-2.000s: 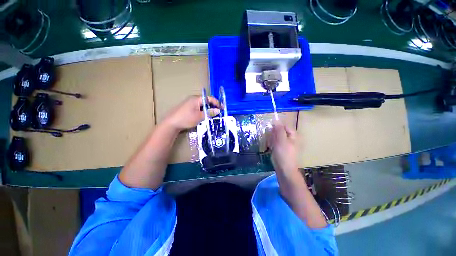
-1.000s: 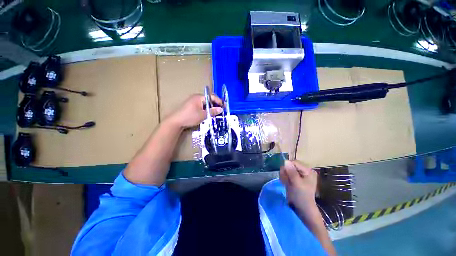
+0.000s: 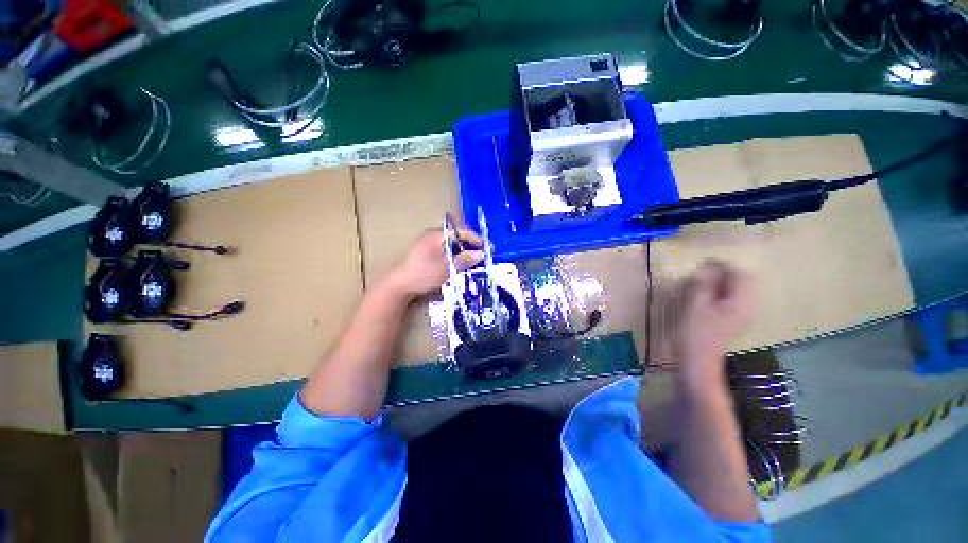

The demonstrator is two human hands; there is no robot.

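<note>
An ear cup (image 3: 486, 318) sits in the white holding fixture (image 3: 517, 284) near the bench's front edge. A pale headband (image 3: 451, 246) stands up from it as two hoops. A microphone boom (image 3: 573, 331) points right from the cup, its tip on shiny clear film. My left hand (image 3: 433, 263) grips the headband behind the cup, fingers partly hidden by the hoops. My right hand (image 3: 716, 302) is motion-blurred over the right cardboard, fingers curled; whether it holds anything cannot be made out.
The screw feeder (image 3: 578, 149) stands in a blue tray (image 3: 490, 202) behind the fixture. An electric screwdriver (image 3: 743, 205) lies to its right, tip on the tray rim. Several ear cups with booms (image 3: 104, 366) lie at left on cardboard (image 3: 287, 255). Pale hoops (image 3: 773, 398) show below the bench at right.
My right hand has moved from the feeder's front down to the bench edge, then up and right over the cardboard. My left hand stays at the headband. The camera view has shifted.
</note>
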